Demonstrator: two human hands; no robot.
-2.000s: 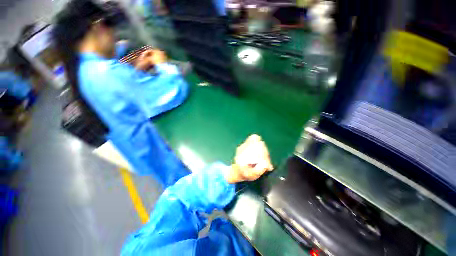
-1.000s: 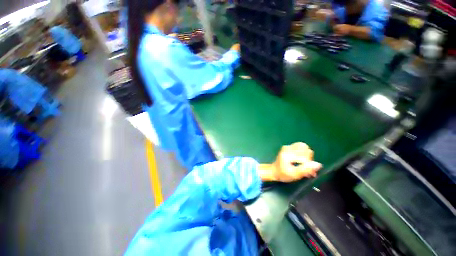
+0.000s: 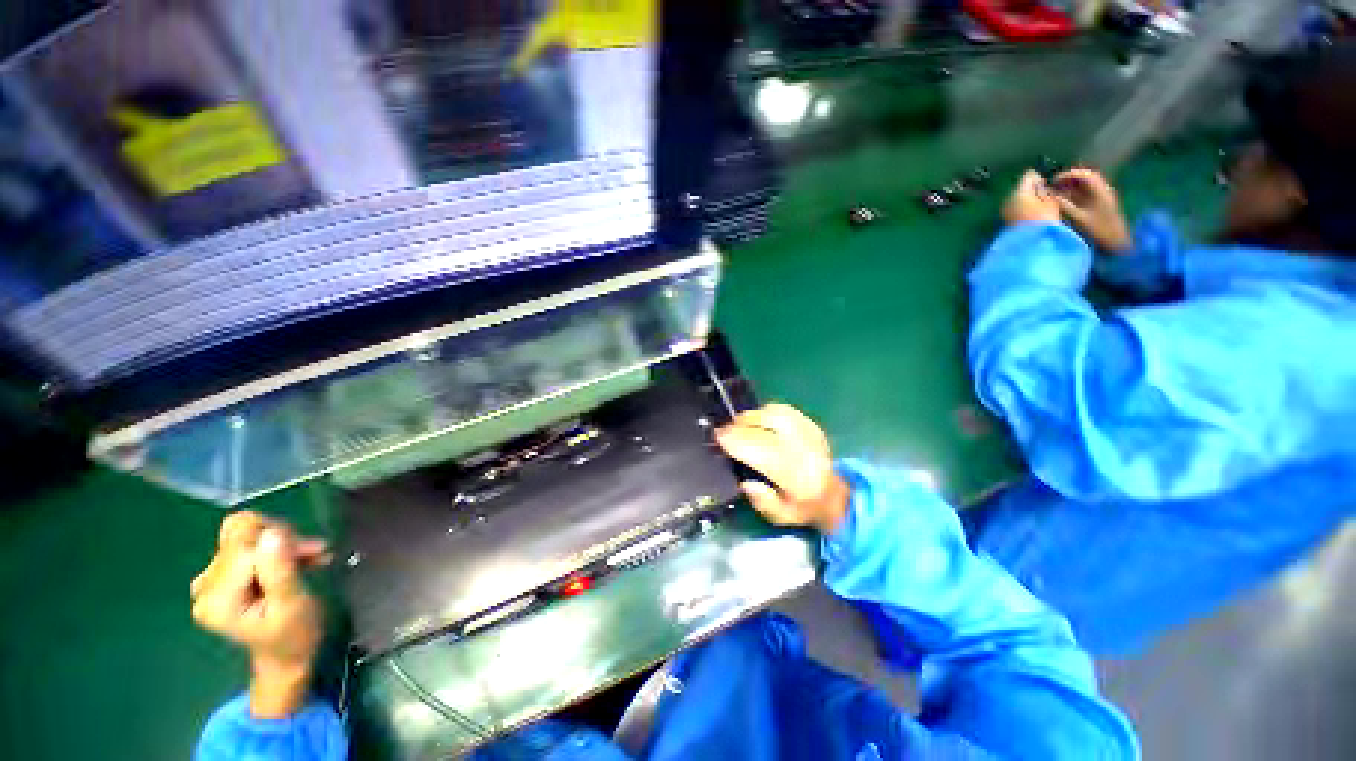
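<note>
The black assembly fixture (image 3: 550, 520) lies on the green bench in front of me, with white lettering and a red light on its front edge. Small metallic nest parts (image 3: 528, 461) show at its rear middle. My left hand (image 3: 260, 587) is raised at the fixture's left end with fingers curled; whether it holds anything is too blurred to tell. My right hand (image 3: 781, 464) rests at the fixture's right end, fingertips by the thin metal pin (image 3: 720, 387); its grip is unclear.
The clear acrylic guard (image 3: 446, 379) stands over the fixture's rear, below a large instruction display (image 3: 372, 223). A co-worker in a blue smock (image 3: 1145, 372) sits close on the right. Small black units (image 3: 937, 198) lie on the far bench (image 3: 877, 312).
The view has swung from the left side of the line to the fixture. My right hand and the right co-worker have come into view. My left hand is now beside the fixture's left end.
</note>
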